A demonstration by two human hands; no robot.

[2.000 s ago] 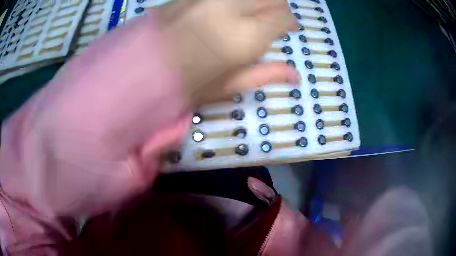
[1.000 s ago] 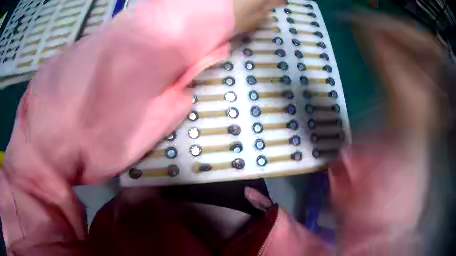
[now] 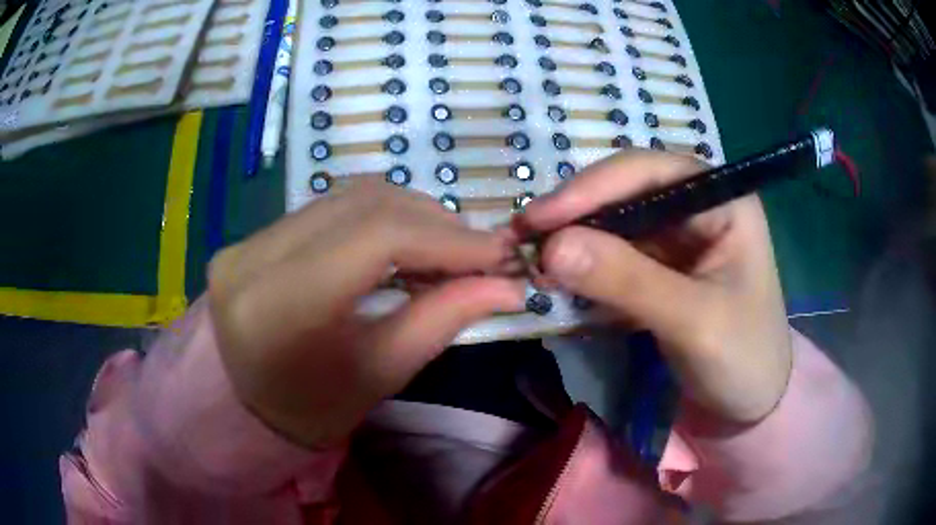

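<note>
My left hand [image 3: 349, 297] has its thumb and fingertips pinched on a small part [image 3: 527, 251], probably a flex circuit assembly, mostly hidden by the fingers. My right hand [image 3: 677, 277] holds a black wired pen tool [image 3: 708, 187], its pale rear end pointing up right and its tip hidden at the fingertips. The two hands' fingertips meet over the near part of the white foam tray [image 3: 301, 154]. The tray holds columns of tan strips with round dark ends, some with shiny pale centres.
Other foam trays [image 3: 154, 103] overlap at the upper left. A blue pen [image 3: 265, 92] and a white pen [image 3: 275, 118] lie beside the main tray's left edge. Yellow tape [image 3: 177, 215] and blue tape [image 3: 220, 185] are on the green tabletop. A red wire [image 3: 850, 172] trails at the right.
My left arm has drawn back from over the tray, uncovering the pens and tape. My right hand has come in from the right with the pen tool, and both hands now meet over the tray.
</note>
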